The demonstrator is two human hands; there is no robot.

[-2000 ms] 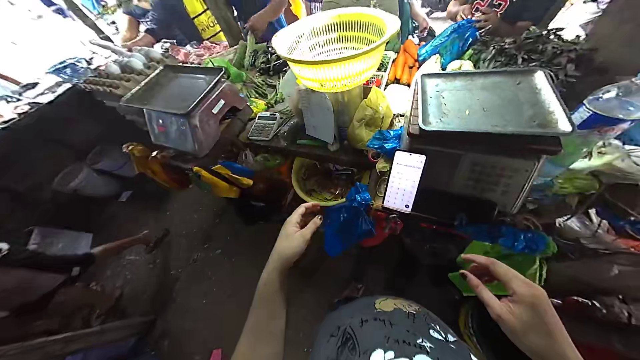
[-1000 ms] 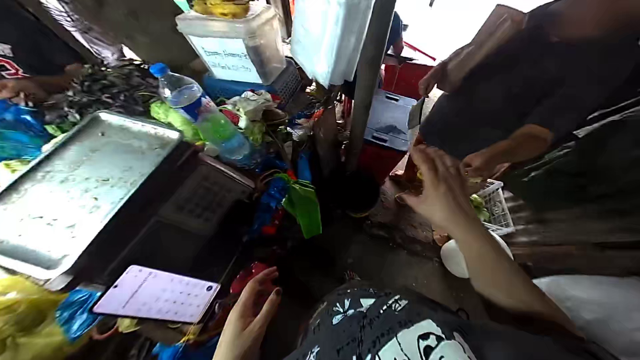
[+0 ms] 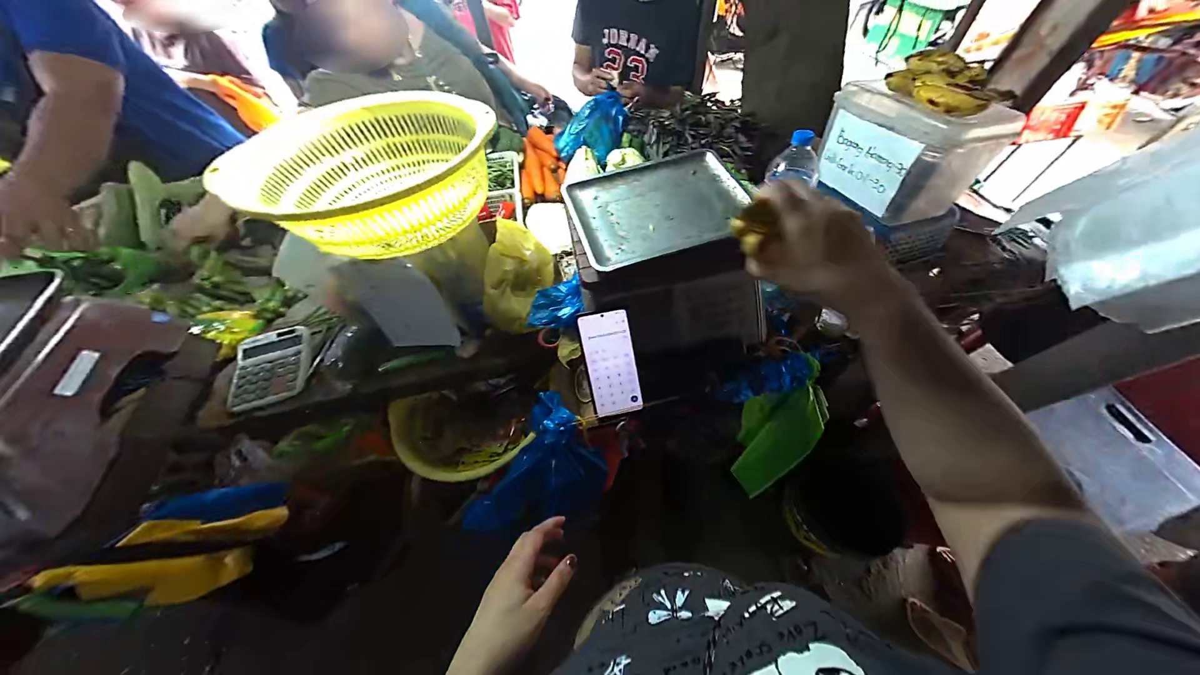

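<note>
My right hand [image 3: 811, 239] is raised beside the right edge of a metal weighing tray [image 3: 656, 211], closed around a small yellowish-brown item [image 3: 753, 225] that is blurred, so its kind cannot be told. Low in the middle, my left hand [image 3: 534, 586] holds nothing, its fingers apart, below a tied blue plastic bag [image 3: 544, 469]. A smartphone [image 3: 609, 364] showing a calculator leans upright against the scale's dark front. To the left of it hangs a yellow plastic bag [image 3: 516, 272].
A yellow plastic colander [image 3: 356, 178] stands left of the tray, with a desk calculator [image 3: 270, 368] below it. Carrots [image 3: 539, 164] and leafy greens lie behind. At right, bananas [image 3: 942, 80] top a clear container [image 3: 900, 155] near a plastic bottle [image 3: 795, 159]. Several people stand across the stall.
The view has swung back left toward the scale. My right hand, seen empty at the right a second ago, now holds a small yellowish-brown item by the tray.
</note>
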